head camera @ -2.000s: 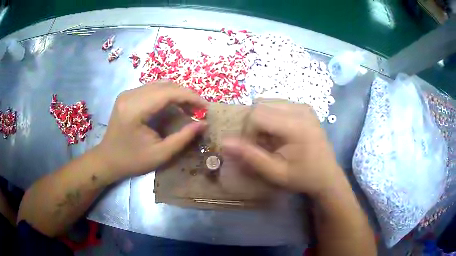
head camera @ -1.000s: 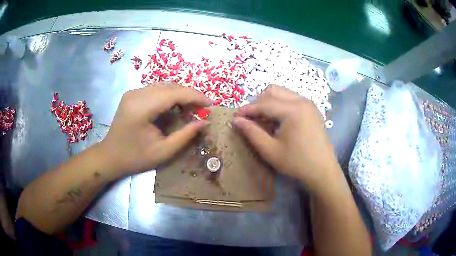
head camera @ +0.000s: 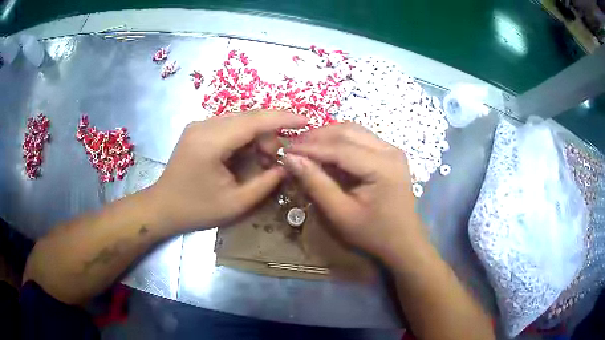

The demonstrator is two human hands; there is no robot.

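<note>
My left hand (head camera: 229,169) and my right hand (head camera: 355,179) meet fingertip to fingertip above the back of the brown cardboard pad (head camera: 252,249). A small white and reddish piece (head camera: 281,155) shows between the fingertips. The fingers hide most of it, and I cannot tell if each hand grips its own part. A small round cap (head camera: 296,216) stands on the pad, with shiny bits (head camera: 284,199) just behind it. A large loose pile of red-and-white parts (head camera: 245,89) lies behind the hands, touching a pile of white rings (head camera: 398,113) on the right.
Smaller red-and-white heaps (head camera: 108,154) lie at the left. Thin sticks (head camera: 297,267) lie at the pad's near edge. A translucent container (head camera: 464,105) stands at the back right. A bulky clear bag of white rings (head camera: 524,219) lies at the right. A green surface (head camera: 398,20) runs beyond the bench.
My right hand has moved left, so its fingertips now meet those of my left hand at the piece. The view has shifted slightly, and more of the far-left heap shows.
</note>
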